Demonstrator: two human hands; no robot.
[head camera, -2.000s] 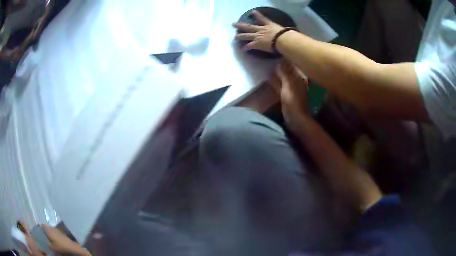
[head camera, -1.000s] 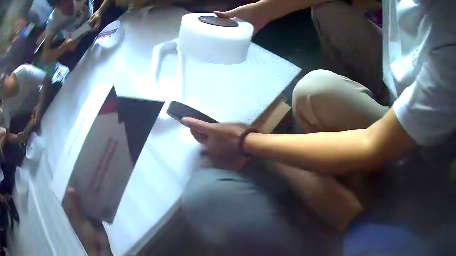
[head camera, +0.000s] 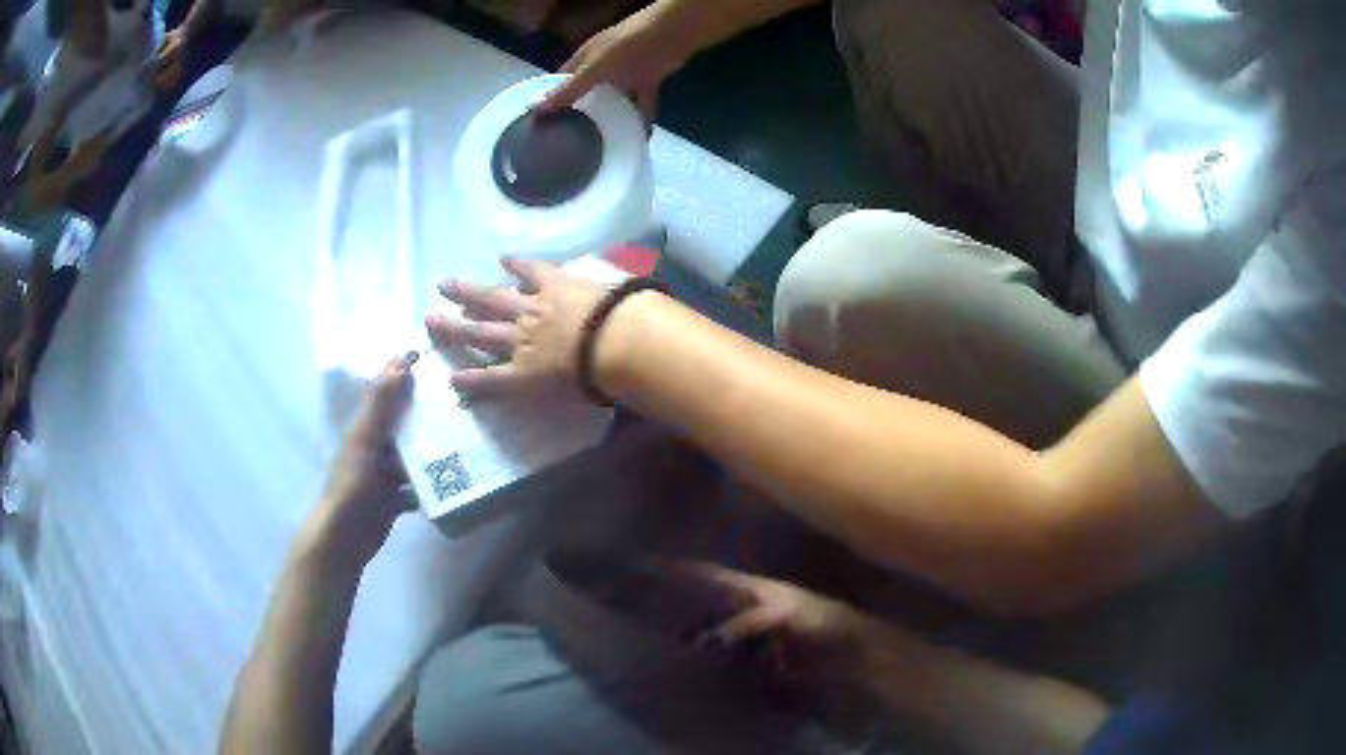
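The white retail carton (head camera: 509, 428), with a QR code and a red corner, lies tilted over the table's near side. My left hand (head camera: 369, 443) grips its left edge, with the thumb at the rim. Another person's hand (head camera: 524, 328), with a dark bracelet, is spread flat on the carton. My right hand (head camera: 775, 620) appears to be the one low at the right, in shadow beside a dark shape; what it holds, if anything, is unclear.
A white cylindrical housing (head camera: 627, 185) with a dark disc stands behind the carton, under the neighbour's other hand. A white rectangular frame (head camera: 337, 251) lies left of it on the white table (head camera: 163, 443). A grey knee (head camera: 509, 693) is below.
The carton has turned to show its QR-code side and moved right. The neighbour's braceleted hand has come onto it, without the dark flat part it held. The cylindrical housing has tipped and shifted left.
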